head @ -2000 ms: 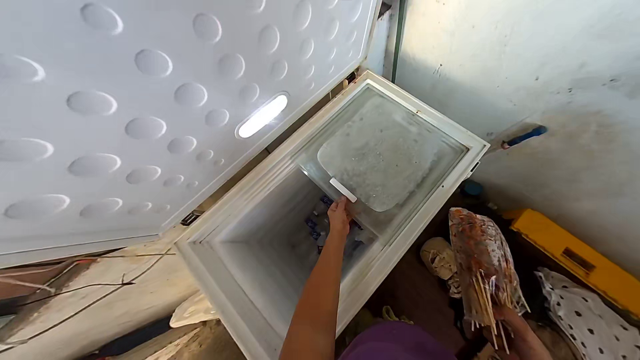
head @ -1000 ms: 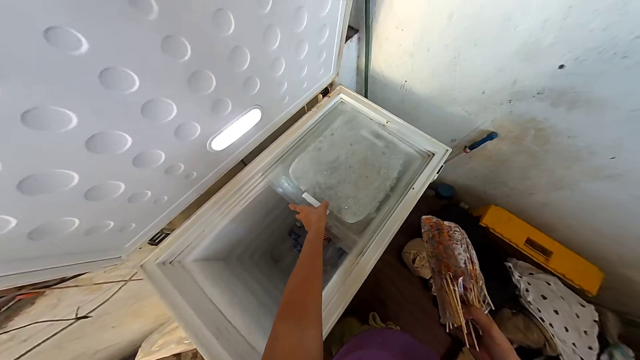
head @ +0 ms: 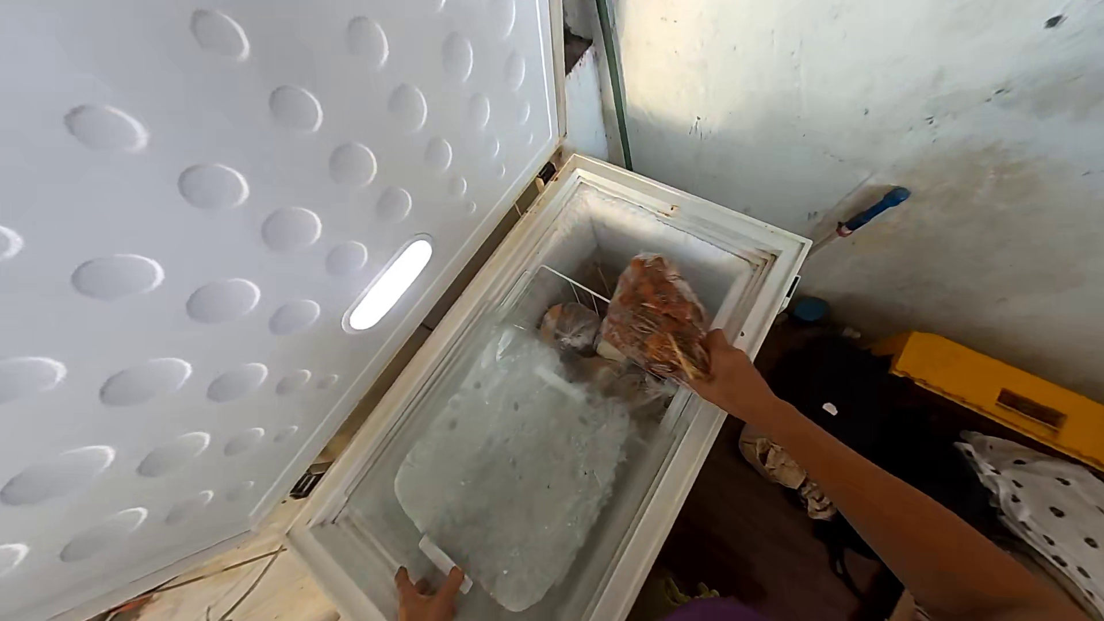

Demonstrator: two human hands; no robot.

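My left hand (head: 429, 597) is at the white handle (head: 445, 563) of the frosted sliding glass panel (head: 517, 466), which covers the near part of the chest freezer (head: 681, 479). A plastic-wrapped bundle of skewered reddish food (head: 654, 317) is in my right hand (head: 731, 375), over the uncovered far end of the freezer. Below and beside it lie bagged items (head: 570, 328) and a white wire basket (head: 576, 285). What the bags contain cannot be told.
The raised white freezer lid (head: 259, 228) stands at the left. A stained wall (head: 862, 103) with a blue-handled tool (head: 875, 211) is behind. At the right are a yellow plastic case (head: 1000, 392), dark cloth and a white dotted cloth (head: 1048, 500).
The glass panel has slid from the far end toward the near end, with my left hand at its handle. My right hand has brought the skewer bundle from beside the freezer over its far end.
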